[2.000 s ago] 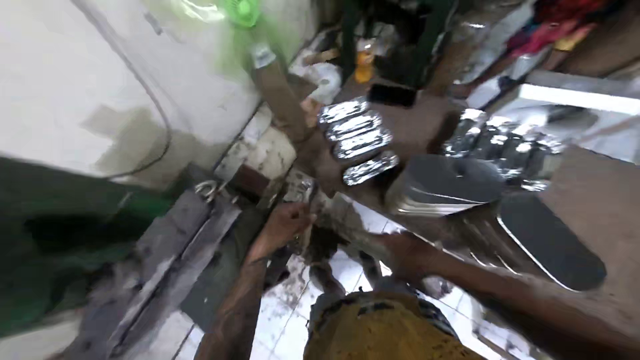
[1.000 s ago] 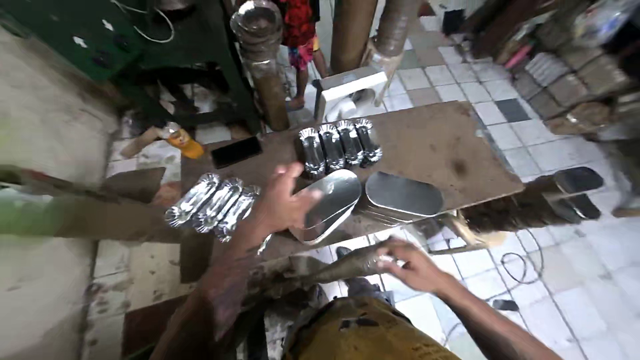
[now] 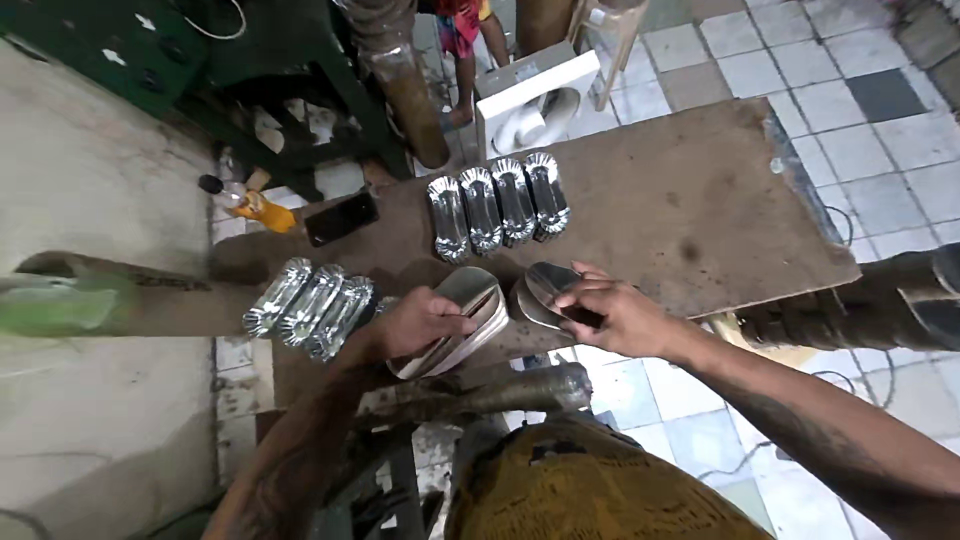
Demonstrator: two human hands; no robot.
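Note:
My left hand point(image 3: 420, 324) grips the near edge of a stack of oval metal sheets point(image 3: 480, 289) lying on the brown board. To its right, my right hand point(image 3: 611, 311) pinches an oval metal sheet point(image 3: 546, 279), with at least one more oval piece just under it. Beyond both hands stands a row of several fluted foil trays point(image 3: 483, 210), side by side. More fluted foil trays point(image 3: 313, 301) lie left of my left hand, tilted, one partly hidden by that hand.
The brown board point(image 3: 720, 195) stretches right above a tiled floor. A black phone point(image 3: 342, 219) and a bottle of orange liquid point(image 3: 262, 210) are at the far left. Behind stand a white appliance point(image 3: 540, 94), green machinery point(image 3: 277, 67) and a person's legs point(image 3: 465, 75).
The view has swung strongly since the oldest frame. My left hand has come down onto the sheet stack, and my right hand has risen from in front of the board to the oval sheets.

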